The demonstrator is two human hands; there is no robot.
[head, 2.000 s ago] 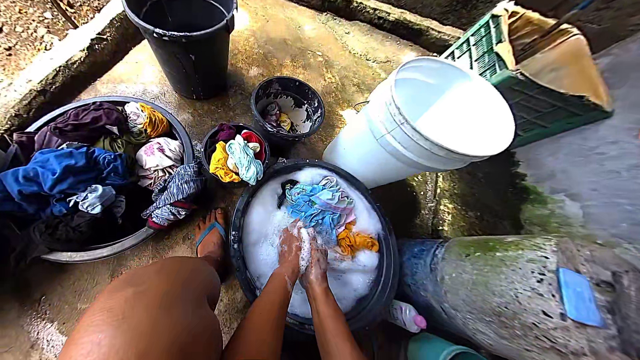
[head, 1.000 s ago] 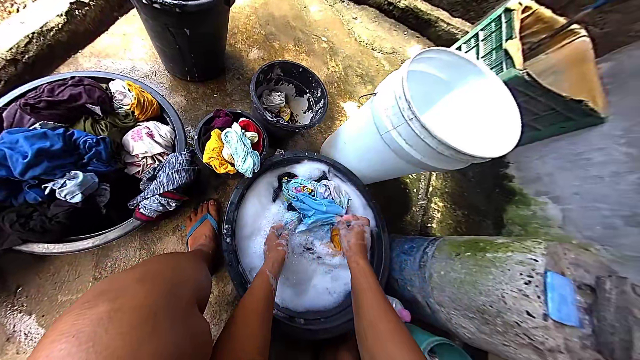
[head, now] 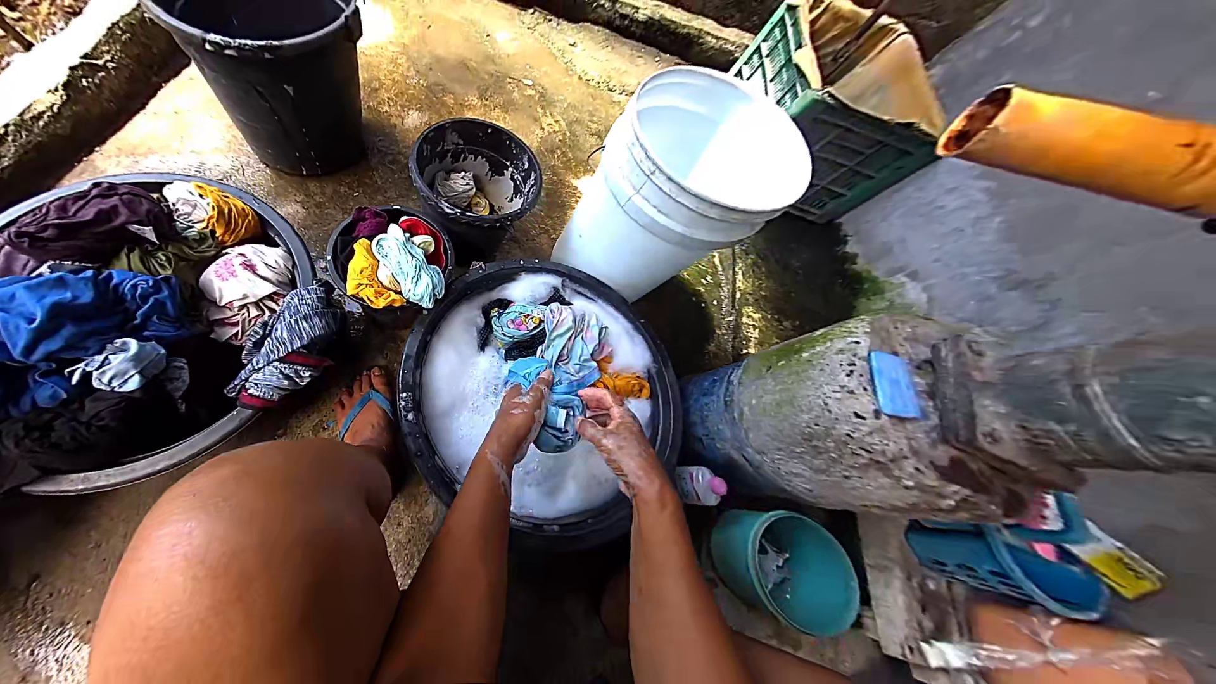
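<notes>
A round black tub (head: 410,380) of white suds sits between my legs. In it lies a wet light blue and pink cloth (head: 573,347), with a patterned cloth (head: 518,323) at its upper left and an orange cloth (head: 624,383) at its right. My left hand (head: 521,413) is closed on the light blue cloth at the suds' surface. My right hand (head: 613,432) is beside the same cloth, thumb and fingers bent near its edge; whether it grips the fabric I cannot tell.
A big basin (head: 171,465) of clothes stands left, near a small bucket of clothes (head: 408,261) and a black bucket (head: 475,171). Behind are a tall black bucket (head: 294,95), a white bucket (head: 627,199) and a green crate (head: 836,142). Right are a concrete cylinder (head: 807,418) and teal bucket (head: 826,579).
My hands, spread apart in the suds a second ago, have come closer together at the light blue cloth. An orange pipe-like thing has come into view at the right.
</notes>
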